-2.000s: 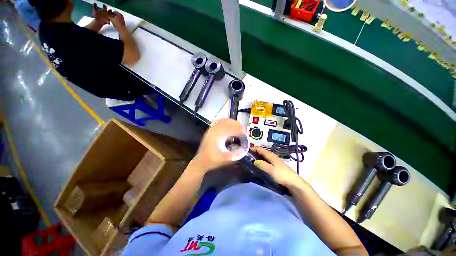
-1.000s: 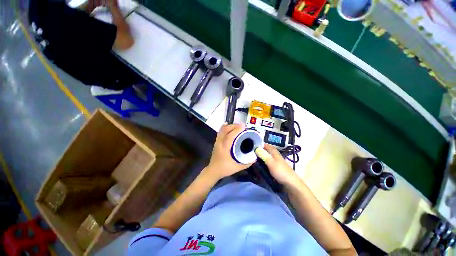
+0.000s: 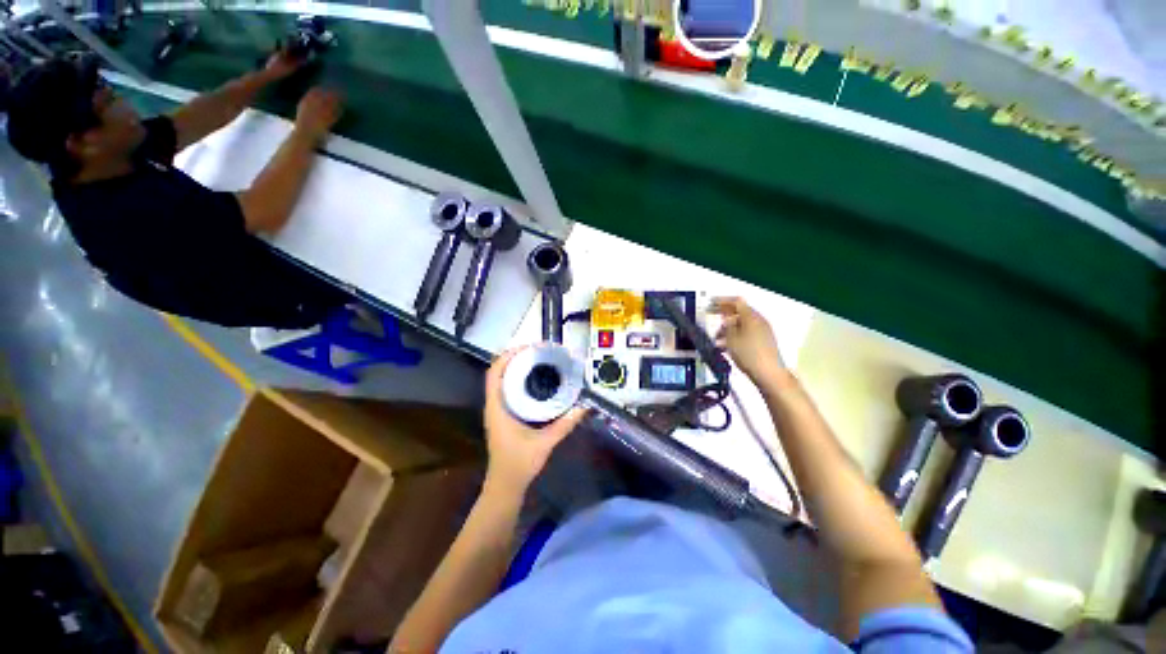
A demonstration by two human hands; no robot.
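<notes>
My left hand (image 3: pixel 514 441) holds a dark grey hair dryer (image 3: pixel 665 450) by its round head, pale ring end up. Its handle slants down to the right, and a thin black cord (image 3: pixel 771 460) runs from the handle end up towards the test box. My right hand (image 3: pixel 748 339) is beside the right edge of the white test box (image 3: pixel 627 374), fingers bent close to a dark plug or cord part (image 3: pixel 694 335). Whether they grip anything is not clear. The box has an orange socket adapter (image 3: pixel 616 307), a red switch, a knob and small displays.
Another dryer (image 3: pixel 550 268) lies left of the test box. Two dryers (image 3: pixel 480 256) lie further left and two more (image 3: pixel 940 434) lie right. An open carton (image 3: pixel 275 511) stands on the floor. A green belt (image 3: pixel 818 205) runs behind a metal post (image 3: pixel 492 102). A person (image 3: pixel 166 230) sits at left.
My right hand has left the dryer and moved up beside the test box. My left hand still holds the head; the handle now points right. The seated person reaches over the belt.
</notes>
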